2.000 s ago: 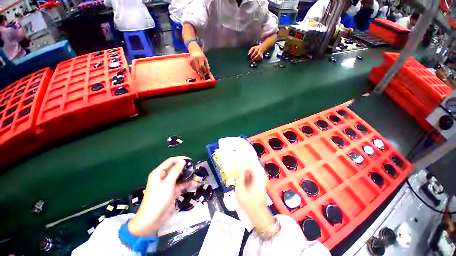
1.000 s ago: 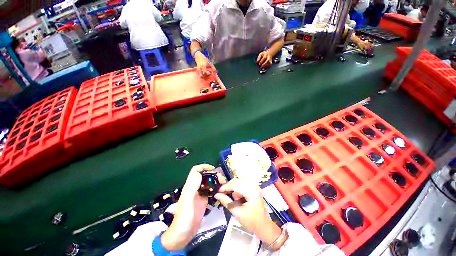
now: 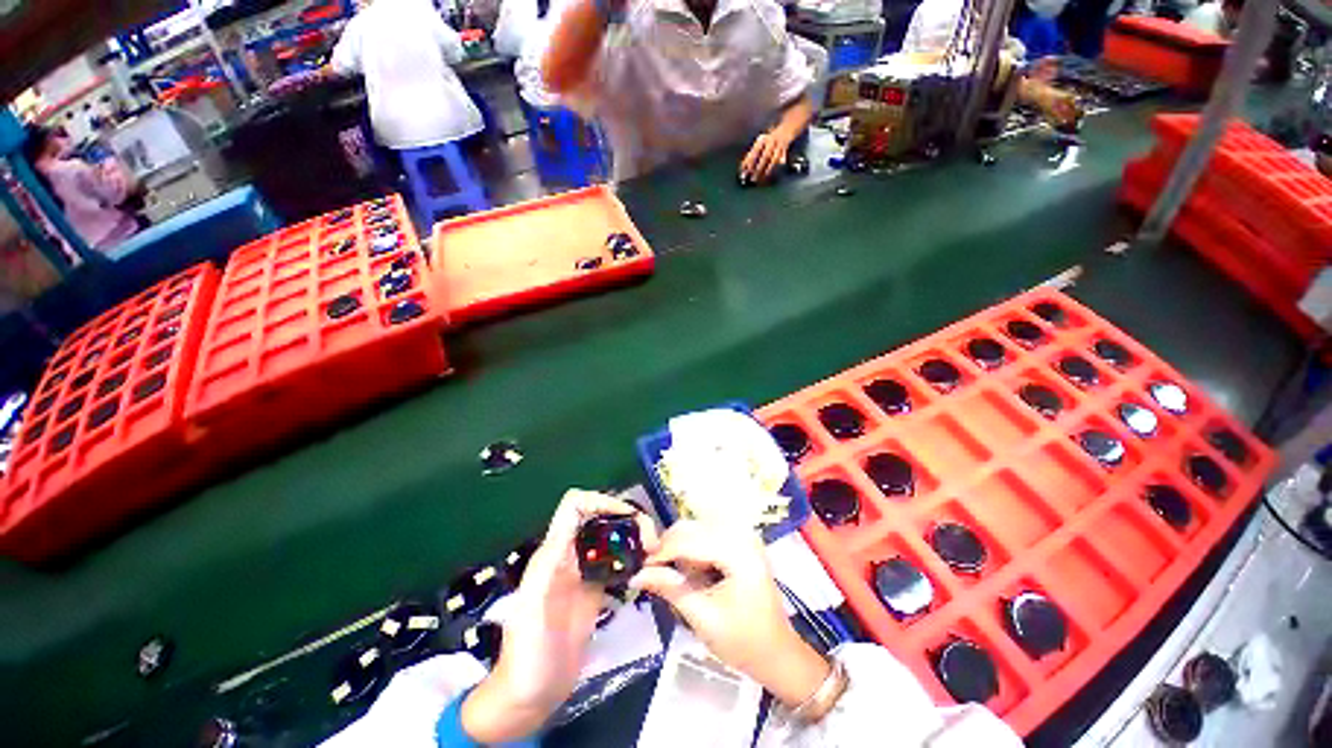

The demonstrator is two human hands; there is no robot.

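Note:
My left hand (image 3: 548,614) holds a round black watch case unit (image 3: 609,548), its face with small coloured spots turned up. My right hand (image 3: 730,592) is at the unit's right edge, thumb and fingers pinched together. Whether a small part or tool is between those fingertips is too small to tell. The blue bin (image 3: 653,465) with a heap of white and yellowish scraps (image 3: 723,456) stands just beyond my right hand. Unfinished units (image 3: 409,626) with pale tabs lie left of my left hand.
A red compartment tray (image 3: 957,475) with black discs lies at right. A white sheet (image 3: 701,694) is below my hands, a pale rod (image 3: 307,647) at left. Stacked red trays (image 3: 314,314) and an orange tray (image 3: 533,256) stand across the belt, near another person (image 3: 687,88).
My hands have come together at the unit, the right hand leaving the bin area. The loose unit on the belt shifted left since a second ago. The person opposite raised one hand from the orange tray.

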